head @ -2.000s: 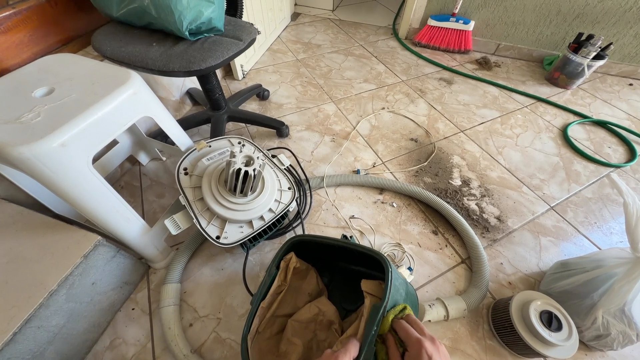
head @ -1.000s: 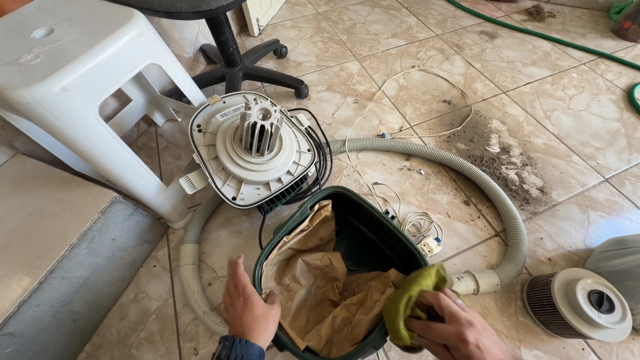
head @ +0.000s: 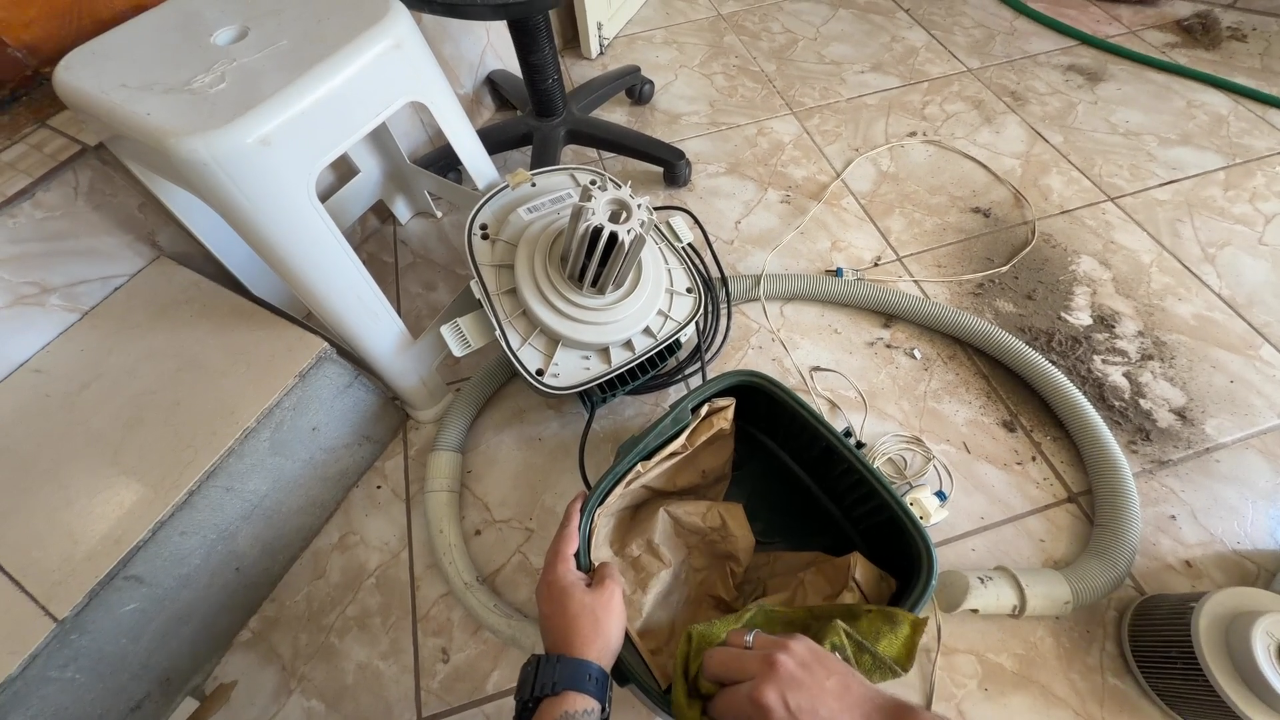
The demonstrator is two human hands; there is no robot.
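A dark green plastic vacuum cleaner tank (head: 800,470) stands at the lower centre, with a brown paper dust bag (head: 680,550) inside it. My left hand (head: 580,600), with a watch on the wrist, grips the tank's left rim, thumb towards the inside. In my right hand (head: 780,675) is a green cloth (head: 860,635), laid against the near rim and partly over the paper bag. Beyond the tank, the vacuum's motor head (head: 590,290) lies upside down, its slatted cage pointing up. A grey corrugated hose (head: 1040,375) curves around both.
At the left stand a white plastic stool (head: 240,90) and a tiled step (head: 150,400). Behind is a swivel chair base (head: 560,125). A pile of grey dust (head: 1110,360), a coiled white cable (head: 910,465) and a pleated cartridge filter (head: 1170,650) lie to the right.
My left hand, by the rim's left side a second ago, now grips it. The cloth has moved from the tank's right rim to the near rim.
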